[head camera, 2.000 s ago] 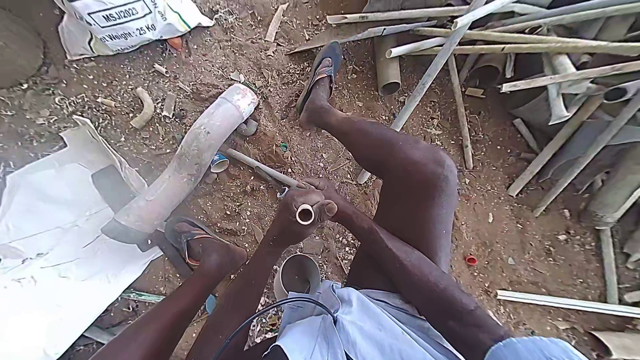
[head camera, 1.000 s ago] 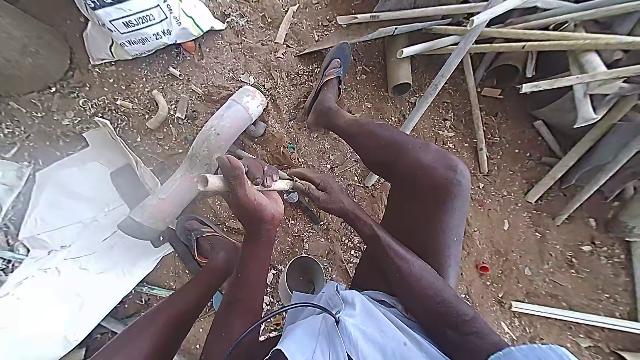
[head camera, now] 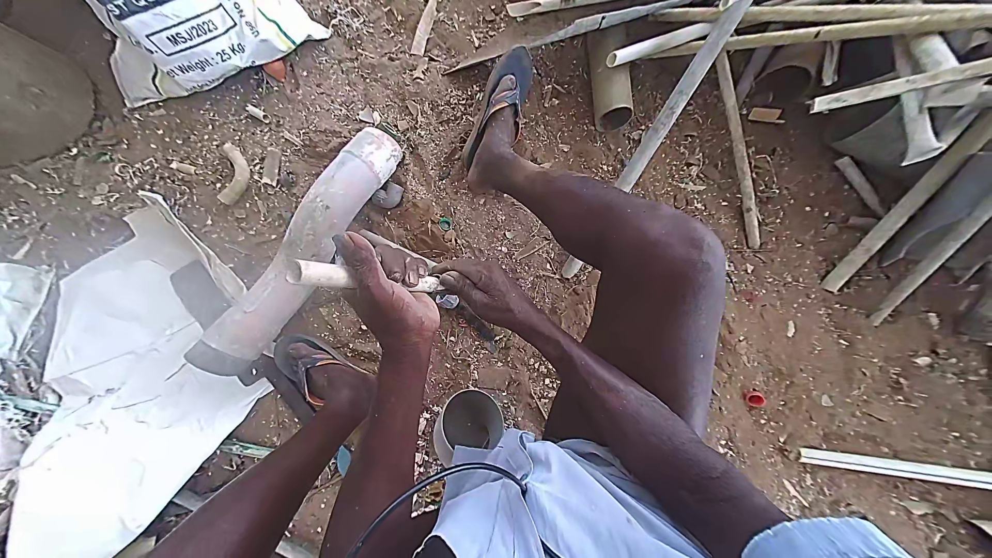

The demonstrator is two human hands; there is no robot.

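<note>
My left hand grips a short pale plastic pipe that lies across its palm, its round end sticking out to the left past the thumb. My right hand is at the pipe's other end, its fingers closed around something small and mostly hidden; whether this is the pipe or a tool, I cannot tell. A thin pale stick or pipe runs up and left from behind the hands. Just behind the left hand lies a thick bent pipe, dusty and whitish. An open-topped round container stands between my legs.
A white sheet covers ground at the left, with a printed sack above it. Long pipes and strips are piled at the upper right. A white strip lies at lower right, near a red cap. Sandals are on both feet.
Two seconds ago the pipe's open end pointed up at the view; now the pipe lies crosswise, its end to the left. My left hand has turned palm up and moved left.
</note>
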